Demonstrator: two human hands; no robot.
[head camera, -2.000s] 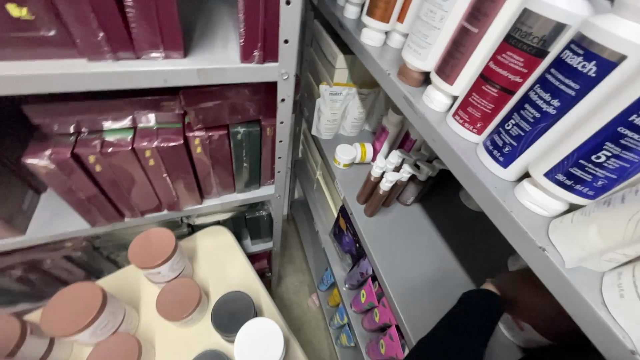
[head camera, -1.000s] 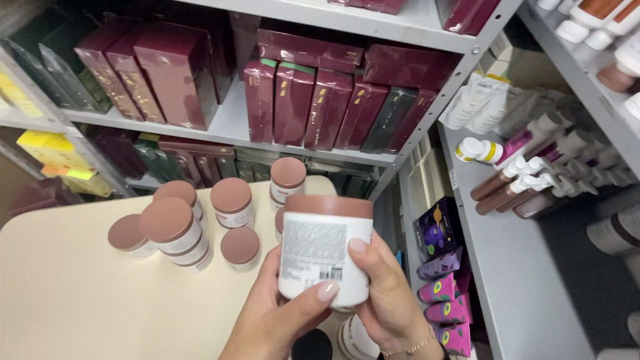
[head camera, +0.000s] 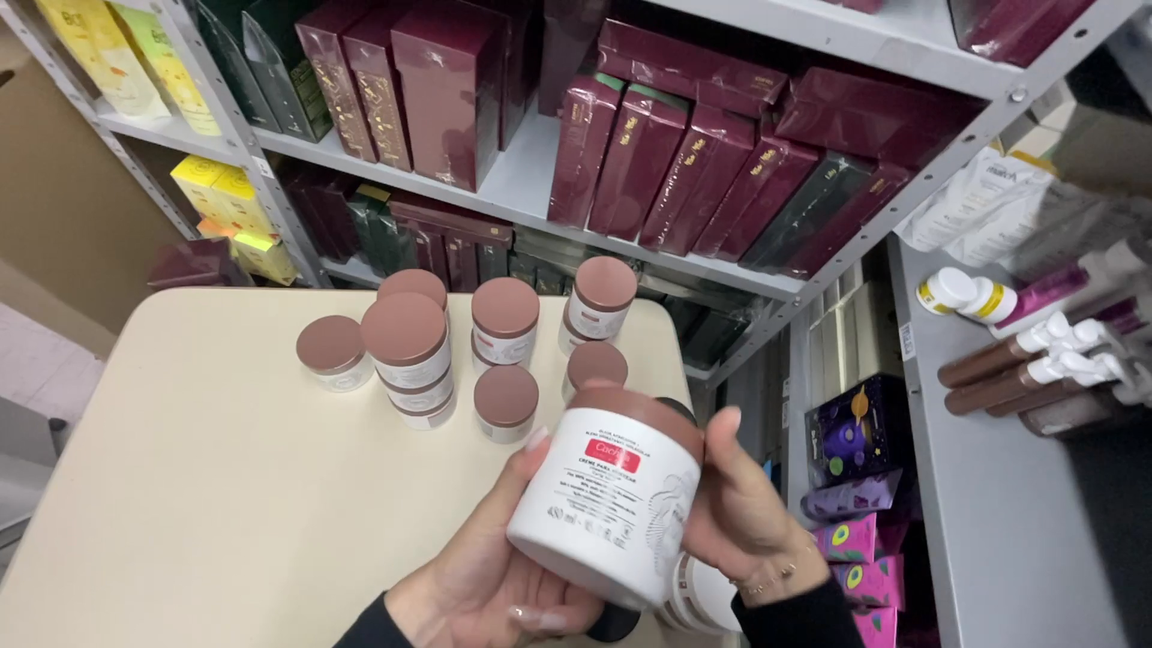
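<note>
A large white cosmetic jar (head camera: 603, 504) with a brown lid and a red label patch is tilted between my hands above the table. My left hand (head camera: 504, 549) holds it from the left and below, while my right hand (head camera: 742, 504) grips its right side. Behind it on the beige table (head camera: 225, 486) stand several brown-lidded jars: a stack (head camera: 407, 351) at the left, a lone jar (head camera: 333, 351) beside that, more stacked jars (head camera: 506, 319) in the middle and another pair (head camera: 603, 297) at the back right. White jars (head camera: 706, 589) and a black lid show partly behind my hands.
Grey metal shelving (head camera: 531, 184) behind the table carries maroon boxes (head camera: 450, 85) and dark green ones. On the right, a grey shelf (head camera: 1008, 504) holds brown pump bottles (head camera: 999, 360), white pouches and tubes. Pink packages (head camera: 864, 576) sit lower down. A cardboard surface (head camera: 81, 171) is at far left.
Two seconds ago an arm reached into the right shelf; a second ago both hands held a jar with its barcode side showing. Now the red-patched side shows. The view has swung left since the first frame.
</note>
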